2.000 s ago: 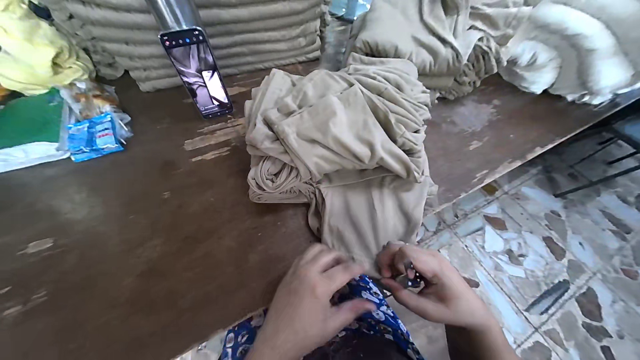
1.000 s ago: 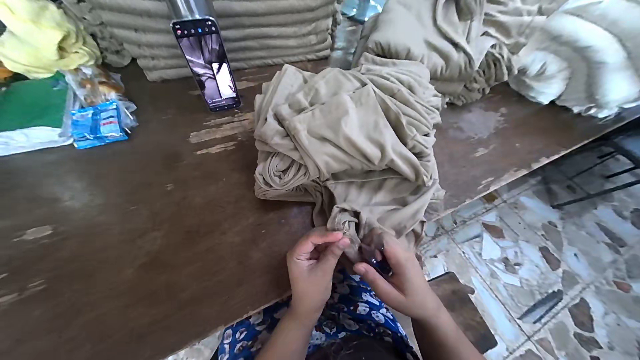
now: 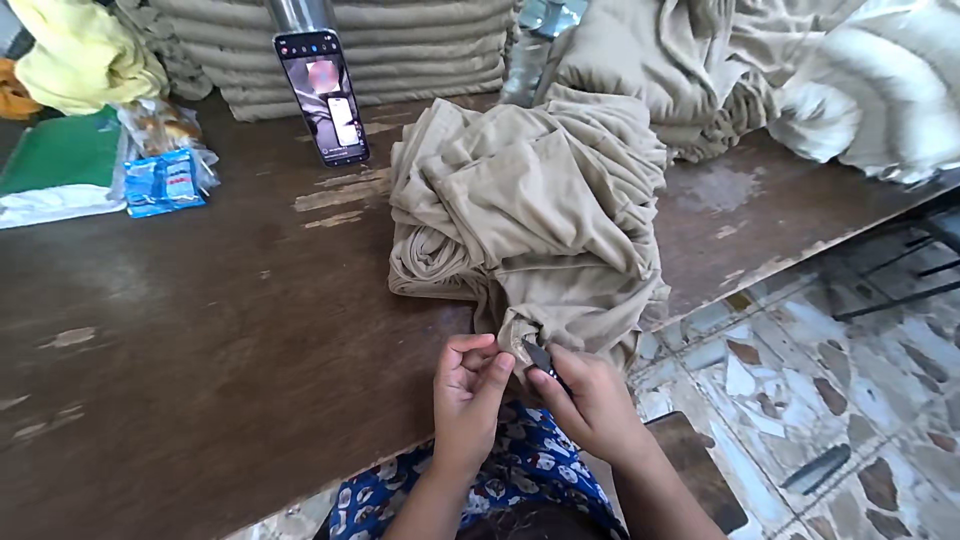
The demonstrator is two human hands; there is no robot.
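Observation:
A heap of beige knit fabric (image 3: 525, 187) lies near the table's front edge, and one part of it hangs toward me. My left hand (image 3: 471, 390) pinches the edge of that part between thumb and fingers. In my right hand (image 3: 589, 397) is a small dark cutting tool (image 3: 541, 358), perhaps thread snippers, with its pointed tip against the folded fabric edge. My right fingers hide the rest of the tool.
A smartphone (image 3: 322, 97) leans on a metal cylinder (image 3: 300, 13) before stacked beige fabric (image 3: 420, 52). A blue packet (image 3: 165, 182) and green item (image 3: 67, 154) lie left on the wooden table (image 3: 187, 337). More cloth (image 3: 637, 60) is at back right; a stool (image 3: 697, 472) stands below.
Two seconds ago my left hand was spread below the fabric; now it pinches the fabric's edge. My right hand has brought the dark tool up to that edge.

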